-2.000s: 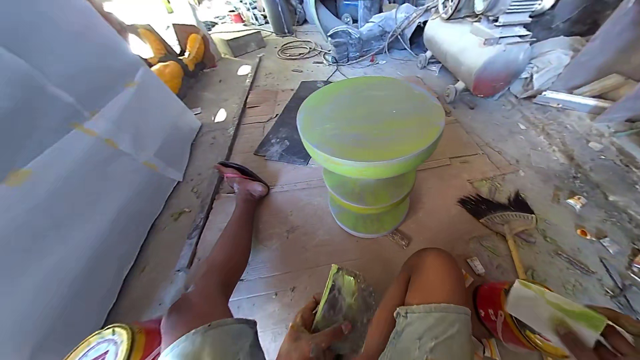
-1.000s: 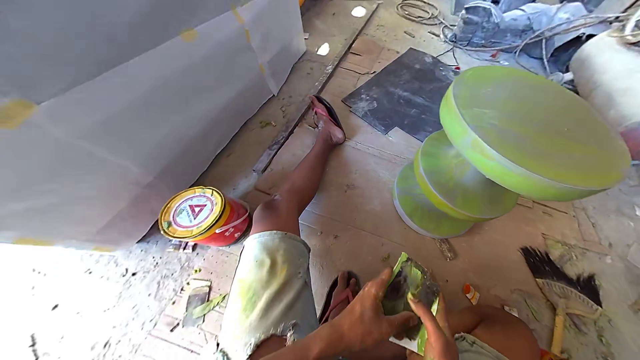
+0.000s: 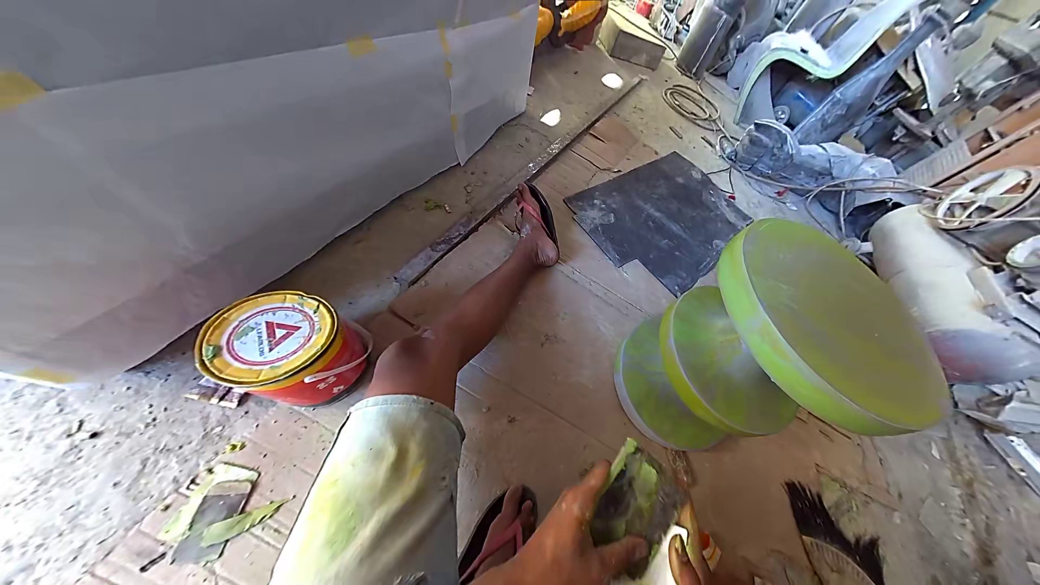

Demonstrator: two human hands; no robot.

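At the bottom centre my left hand (image 3: 573,532) grips a dark, flat pad (image 3: 634,500) with yellow-green residue on its edge. My right hand (image 3: 689,548) shows only as fingers at the pad's lower right, touching it beside something pale; the rest of it lies below the view. Beyond the hands stands a round tiered piece (image 3: 837,325), green and yellowish with a dusty, blotchy surface: a wide disc on top of two smaller round tiers. Neither hand touches it.
A red and yellow lidded bucket (image 3: 268,341) stands left of my knee. Paper sheeting (image 3: 244,179) with tape hangs at upper left. A dark flat sheet (image 3: 658,215) lies on the floor. A brush head (image 3: 833,528) is at lower right; hoses (image 3: 691,106) and clutter lie behind.
The view has swung left since the oldest frame. There my right hand was at the far right with a pale green-edged sheet by the red can; now it is beside my left hand at the pad.
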